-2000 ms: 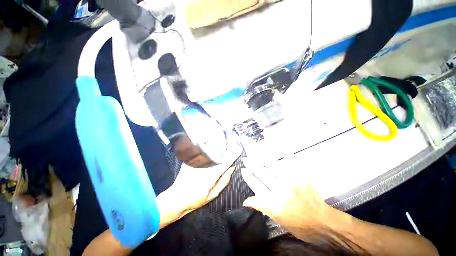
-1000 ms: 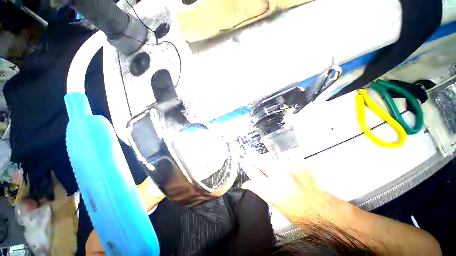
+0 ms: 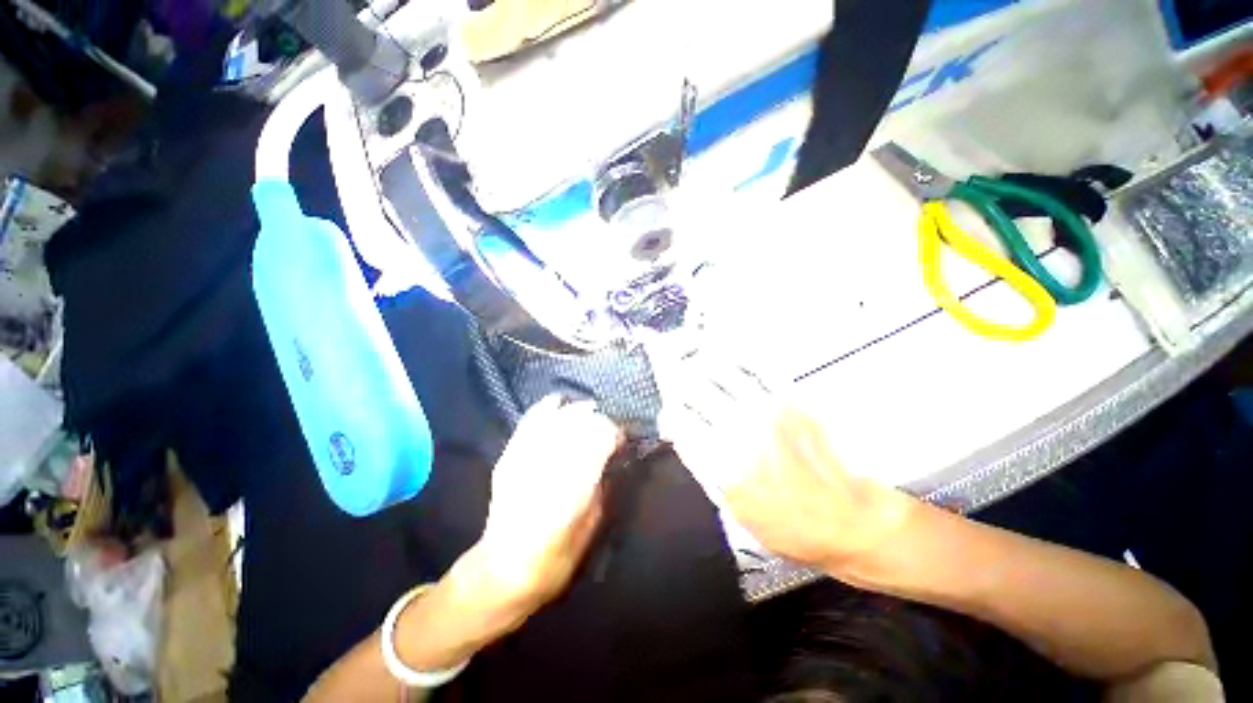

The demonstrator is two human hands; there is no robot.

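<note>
Black cloth [image 3: 660,549] lies over the table's front edge, with a finely striped lining piece [image 3: 577,385] running to the bright needle area [image 3: 646,305] of the white sewing machine. My left hand [image 3: 550,481], with a white bracelet, has its fingers curled and pinched on the cloth left of and below the needle area. My right hand [image 3: 783,460] lies low at the cloth's right edge, its fingers stretched towards the needle area. Glare hides its fingertips, so its hold cannot be told. The exact needle point is also washed out.
Scissors with yellow and green handles [image 3: 1010,268] lie on the table at right. A clear tray of metal bits [image 3: 1195,227] is at far right. A light-blue lamp [image 3: 330,371] hangs at left. More black cloth [image 3: 151,302] is heaped behind it. A black strap [image 3: 859,89] hangs over the machine arm.
My left hand, mostly hidden behind the lamp and machine head one second ago, now shows fully on the cloth. My right hand stays beside the needle area. The camera view has shifted.
</note>
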